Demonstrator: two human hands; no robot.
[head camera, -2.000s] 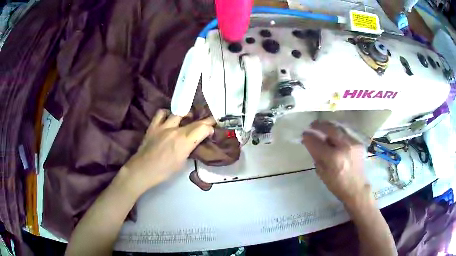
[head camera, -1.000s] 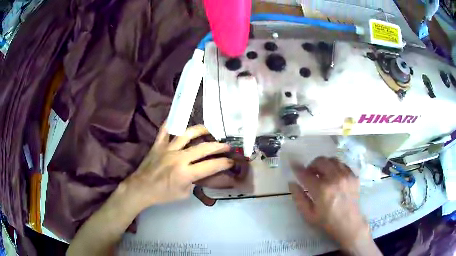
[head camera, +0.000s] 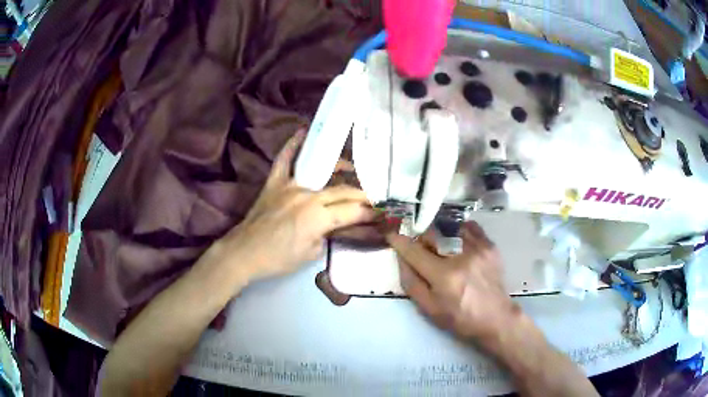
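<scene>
The brown-purple garment body (head camera: 186, 170) lies in loose folds left of the white sewing machine (head camera: 512, 147). My left hand (head camera: 299, 225) lies on the cloth just left of the needle area, fingers pointing right and pressing a cloth edge. My right hand (head camera: 458, 279) is under the machine head, its fingertips at the cloth beside the presser foot. The needle and presser foot are hidden by the head and my fingers. Whether the right fingers pinch the cloth is hard to see.
A pink pen holder (head camera: 419, 35) stands on the machine top. A white lamp arm (head camera: 330, 128) hangs at the head's left end. Crumpled clear plastic (head camera: 573, 260) lies under the arm. Blue-handled snips (head camera: 627, 287) lie at the right. Layered cloth and a yellow strip (head camera: 56, 287) are far left.
My right hand has moved left from under the machine arm to the needle area. My left hand stays on the cloth by the needle. The machine appears shifted in the view.
</scene>
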